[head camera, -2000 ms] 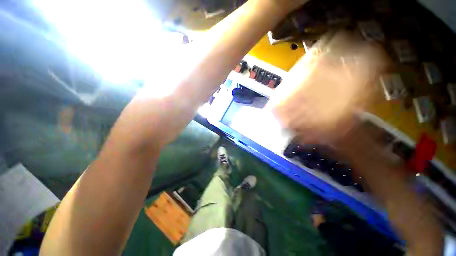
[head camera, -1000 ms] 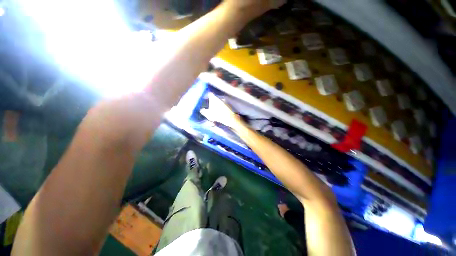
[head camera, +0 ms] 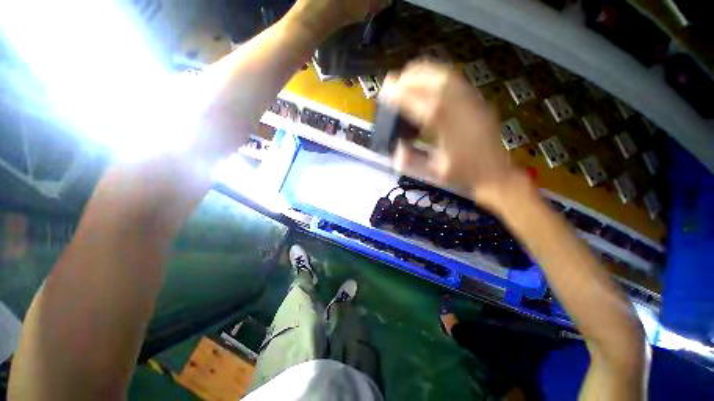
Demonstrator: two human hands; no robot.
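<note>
My right hand [head camera: 446,129], blurred, holds a black power adapter [head camera: 394,128] above the shelf's front rail. My left hand [head camera: 337,11] is at the top edge, partly cut off, by dark blocks at the sockets; its grip is unclear. White socket outlets [head camera: 553,152] stand in diagonal rows on the yellow board [head camera: 485,110]. Below the rail, a blue tray [head camera: 376,243] holds rows of black adapters [head camera: 446,223] in its middle and right part; its pale bottom shows at left.
Red-and-black terminals [head camera: 319,120] line the white rail [head camera: 301,131]. A pale curved bar [head camera: 540,59] crosses above the sockets. A very bright lamp glares at upper left. A wooden box [head camera: 215,370] stands on the green floor. A person's blue clothing [head camera: 567,372] shows at lower right.
My right hand has risen from the tray's left part to the sockets' front edge with a black adapter. The view has shifted, and my left hand appears farther left at the top edge.
</note>
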